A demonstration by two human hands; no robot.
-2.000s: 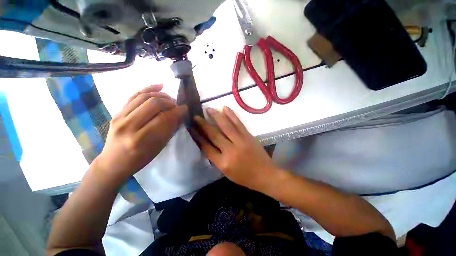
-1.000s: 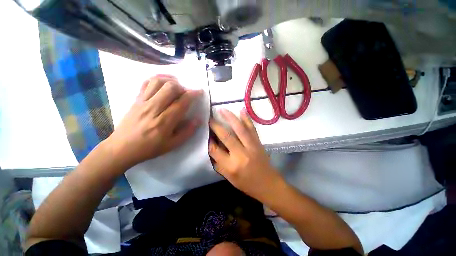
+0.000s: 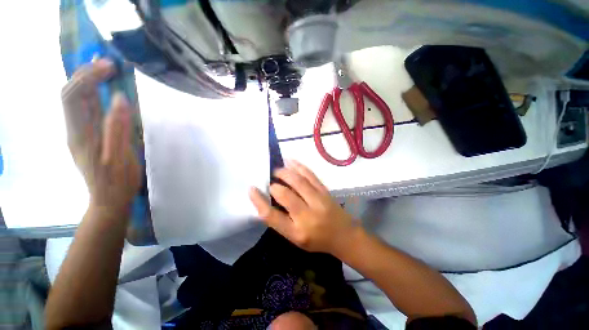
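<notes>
A white panel [image 3: 200, 161] lies under the machine head, with a narrow dark strip [image 3: 275, 149] along its right edge. The presser foot and needle area [image 3: 284, 87] is just above the strip's far end. My right hand [image 3: 307, 206] holds the strip and panel edge between thumb and fingers, below the needle. My left hand [image 3: 103, 135] is blurred and lies on the blue plaid piece [image 3: 141, 213] at the panel's left side. Its fingers look apart; whether it grips the fabric is unclear.
Red-handled scissors [image 3: 354, 122] lie right of the needle, blades partly hidden by the machine head. Further right are a black phone [image 3: 468, 100] and a brown tab [image 3: 419, 106]. White-grey panels [image 3: 465, 225] hang below the table at right. Loose white pieces [image 3: 139, 290] hang below at left.
My left hand has moved left from beside the needle onto the plaid piece. The white panel now lies flat over where the dark strip was exposed. My right hand stays at the strip.
</notes>
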